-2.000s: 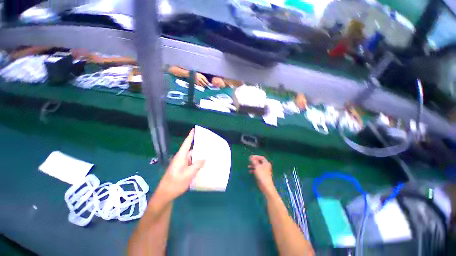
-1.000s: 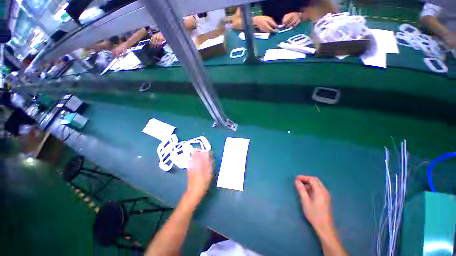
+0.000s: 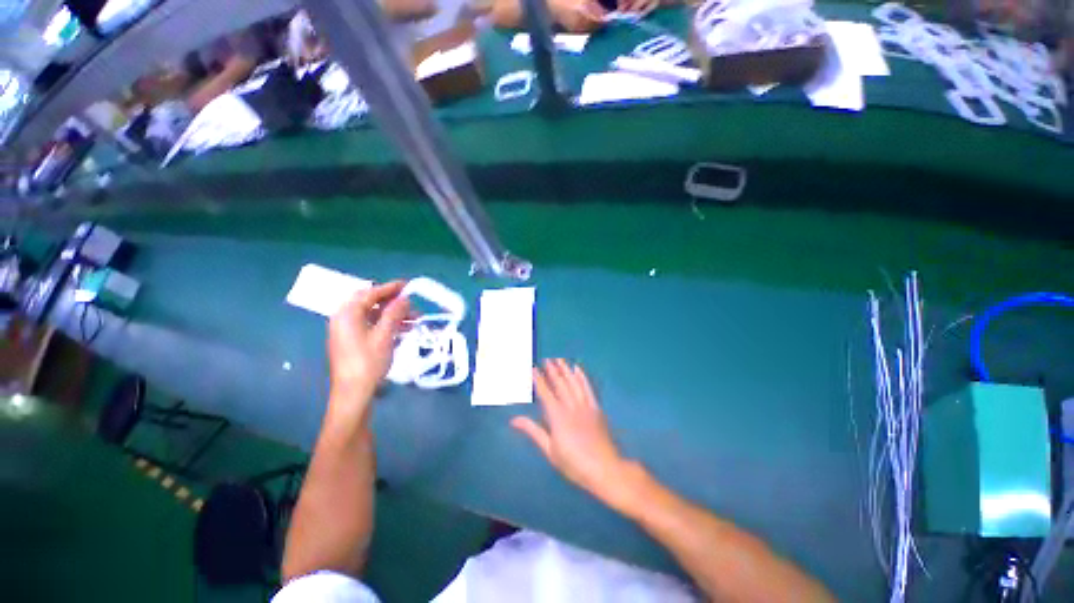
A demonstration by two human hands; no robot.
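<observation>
My left hand [image 3: 368, 336] is at the pile of white frames [image 3: 438, 363]. Its thumb and fingertips pinch the edge of one white frame [image 3: 436, 297], which is tilted above the others. The fingers hide part of the pile. A white paper sheet [image 3: 504, 348] lies flat just right of the pile. My right hand [image 3: 577, 426] is palm down and empty, fingers apart, beside the sheet's lower right edge.
A smaller white paper [image 3: 325, 290] lies beyond the pile. A metal support [image 3: 436, 177] stands behind. A wire bundle [image 3: 901, 412] and a green box [image 3: 987, 459] are at right. One frame [image 3: 715, 180] lies on the dark strip. People's hands and more frames are opposite.
First my left hand held the white paper sheet; now the sheet lies on the bench and that hand pinches a frame. My right hand has moved left, beside the sheet, with fingers spread.
</observation>
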